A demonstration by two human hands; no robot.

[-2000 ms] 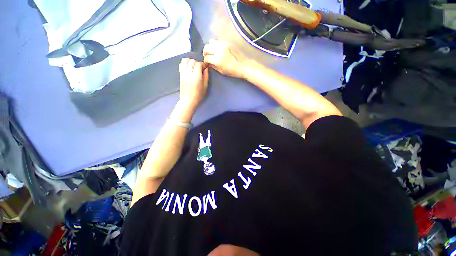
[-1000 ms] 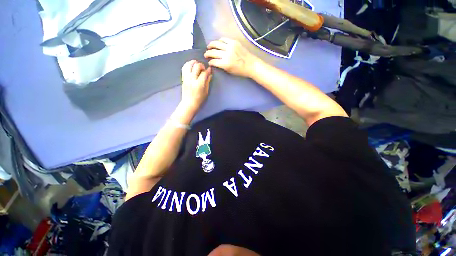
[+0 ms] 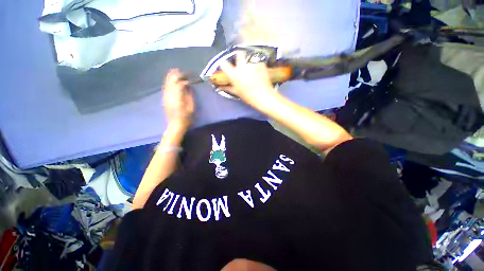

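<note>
A garment with a pale inside (image 3: pixel 143 36) and a dark grey hem band (image 3: pixel 117 79) lies on the lavender-blue table at the left and centre. My right hand (image 3: pixel 247 79) grips the orange-brown handle of the steam iron (image 3: pixel 262 55). The iron's pointed tip faces left, at the right end of the grey band. My left hand (image 3: pixel 179 98) is blurred at the band's near edge, just left of the iron's tip. Its fingertips appear to pinch the edge of the cloth.
The lavender-blue table (image 3: pixel 53 137) has its near edge by my body. The thick dark iron hose (image 3: pixel 350 61) runs right over the table edge. Heaps of dark cloth (image 3: pixel 424 100) lie right of the table, and more garments (image 3: pixel 79 211) lie below at the left.
My right hand has left the cloth and taken hold of the iron, which has moved down and left to the band. My left hand has moved left along the band's edge.
</note>
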